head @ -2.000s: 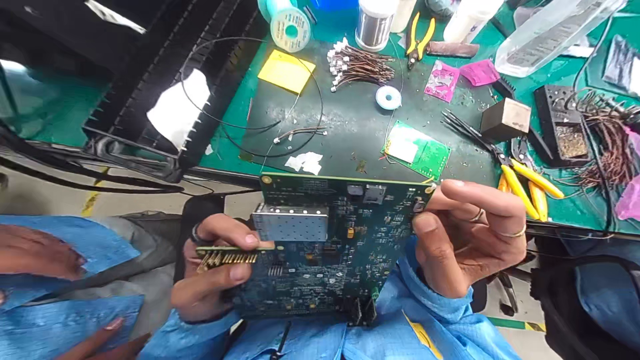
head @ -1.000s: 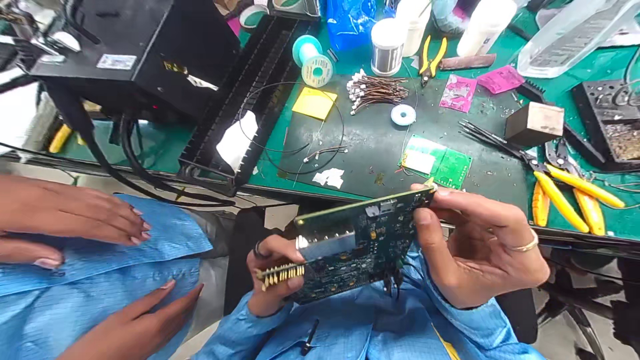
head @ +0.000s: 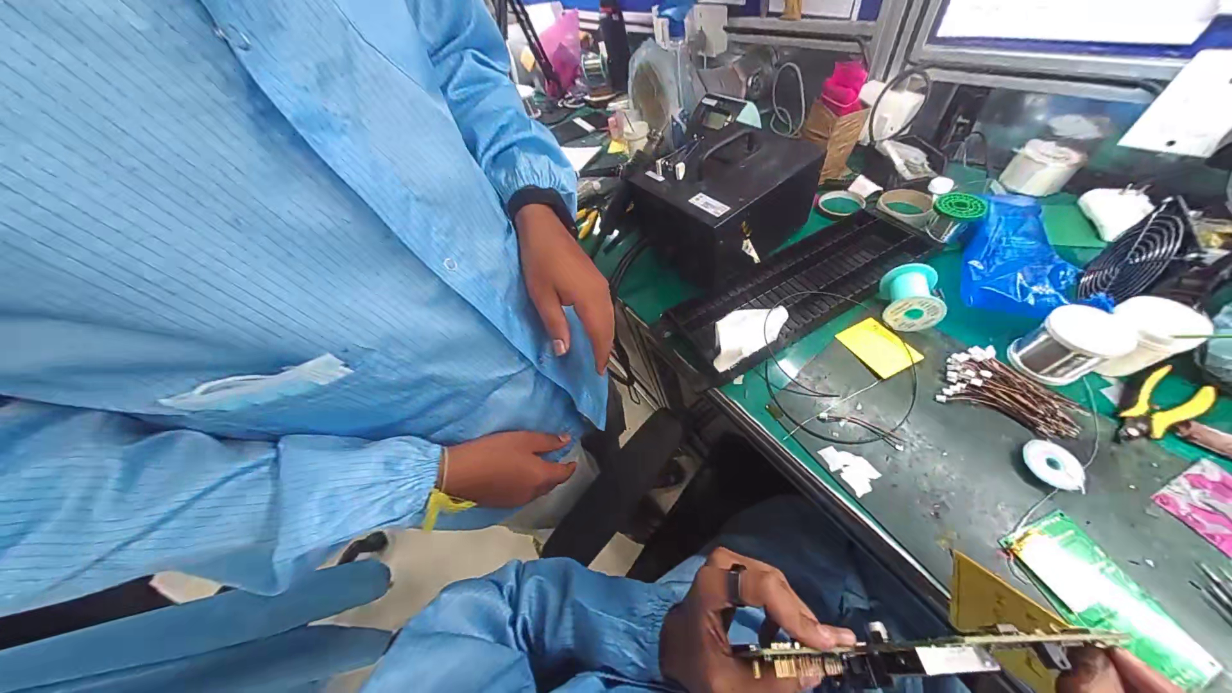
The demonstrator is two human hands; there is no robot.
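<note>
A printed circuit board (head: 1020, 639) is seen nearly edge-on at the bottom right, off the bench's front edge. My left hand (head: 736, 616), with a dark ring on one finger, grips its left end beside a row of gold pins (head: 799, 666). The fingers of my right hand (head: 1107, 671) hold the right end; most of that hand is cut off by the frame. Behind the board a yellow piece (head: 996, 597) stands up; its kind is unclear. A green circuit board (head: 1107, 587) lies on the mat just beyond.
At the left stands a co-worker in a blue smock, hands (head: 568, 289) low. On the bench are a black box with a handle (head: 731, 192), a slotted black rack (head: 828, 279), a bundle of wires (head: 1011, 390), a solder spool (head: 912, 298), yellow-handled cutters (head: 1165, 404) and white tubs (head: 1078, 342).
The view has swung left toward the co-worker. The held board has turned from showing its component face to nearly edge-on. Both my hands still hold it.
</note>
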